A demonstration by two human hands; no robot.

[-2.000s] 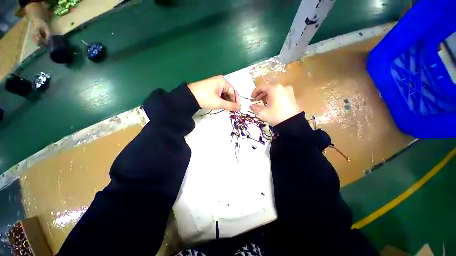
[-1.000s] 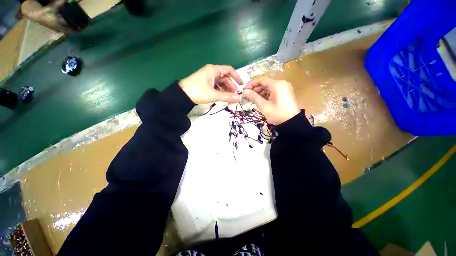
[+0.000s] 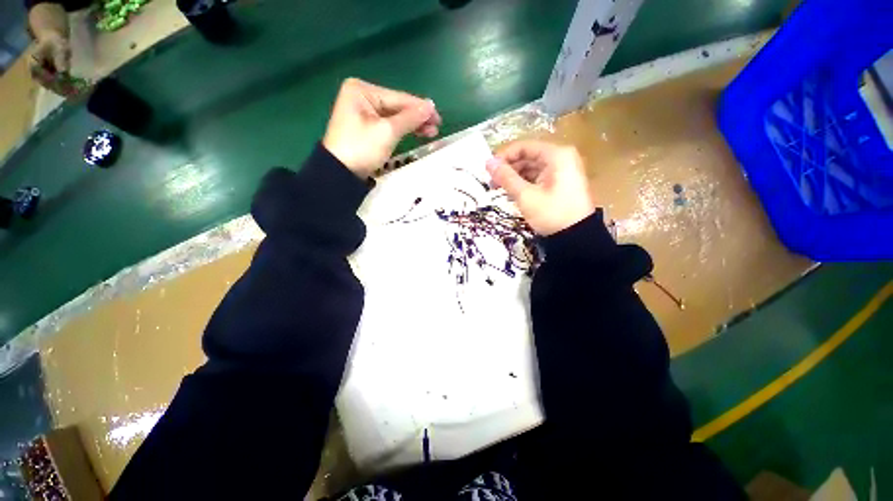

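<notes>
My left hand (image 3: 377, 127) is raised at the belt's near edge, fingertips pinched together; whether something small is between them is too small to tell. My right hand (image 3: 544, 186) is above the upper right of the white work sheet (image 3: 441, 342), thumb and forefinger together; anything between them cannot be made out. A tangled pile of wired components (image 3: 482, 240), dark red and black, lies on the sheet just below my right hand. A few thin wires and a small dark head (image 3: 418, 201) lie on the sheet between my hands.
The green conveyor belt (image 3: 284, 88) carries round units (image 3: 101, 148) and black cylinders (image 3: 119, 106). Another person's hand (image 3: 51, 61) is across it, near a green heap (image 3: 119, 12). A white post (image 3: 590, 54) stands ahead, a blue stool (image 3: 832, 147) right, a cardboard box (image 3: 73, 465) lower left.
My hands have moved apart; the left went up and left towards the belt, the right stayed near the pile. Round units on the belt have shifted left and down.
</notes>
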